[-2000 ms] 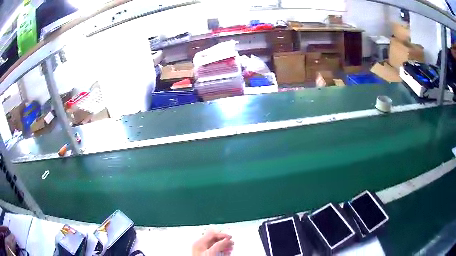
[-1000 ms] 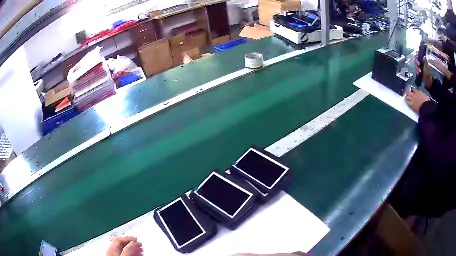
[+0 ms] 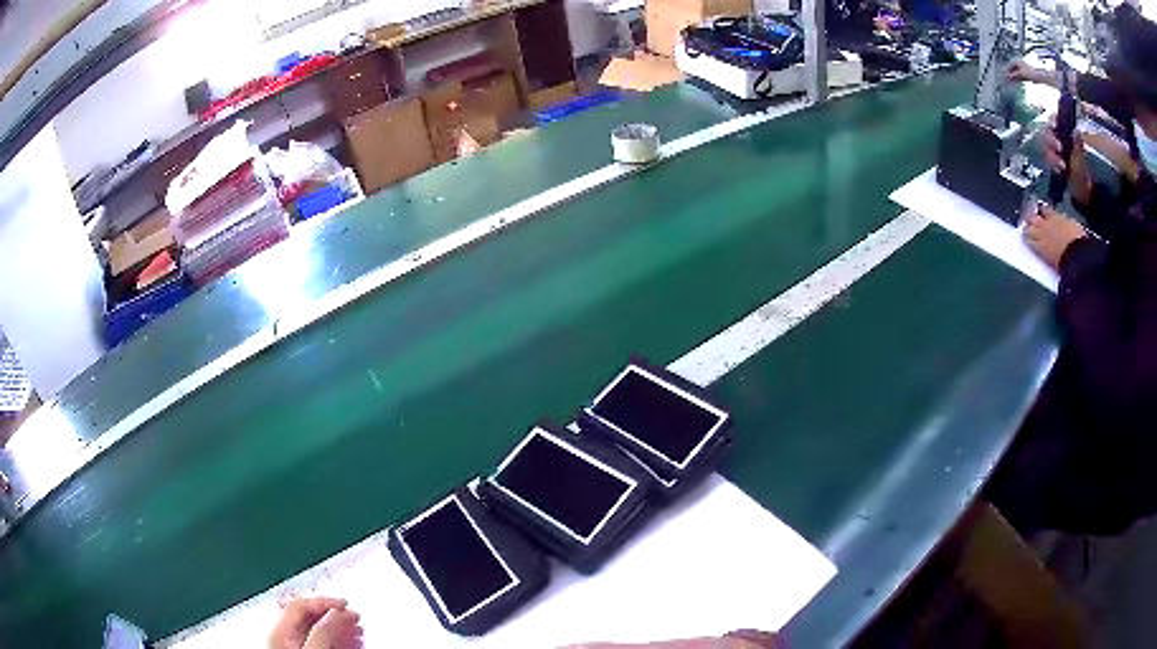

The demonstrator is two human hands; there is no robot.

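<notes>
Three black units with dark, white-bordered screens facing up lie in an overlapping row: the left one point(image 3: 457, 562), the middle one point(image 3: 565, 486) and the right one point(image 3: 659, 416). They rest partly on a white sheet point(image 3: 711, 558). My left hand point(image 3: 315, 624) is at the bottom edge, left of the row and apart from it. Its fingers are curled and its lower part is cut off; whether it holds something cannot be told. A strip of my right forearm shows at the bottom edge; my right hand is out of the picture. A small pale panel corner point(image 3: 123, 631) shows at bottom left.
The green belt point(image 3: 419, 368) runs behind the units. A tape roll point(image 3: 636, 143) sits on its far edge. At right, a person in dark clothing works beside a black block fixture point(image 3: 983, 162) on another white sheet. Cartons and stacked bags stand beyond.
The view has swung right, bringing the neighbouring person and fixture in. The part-assembled devices at left have mostly left view. My right forearm now shows at the bottom. The three units keep their arrangement.
</notes>
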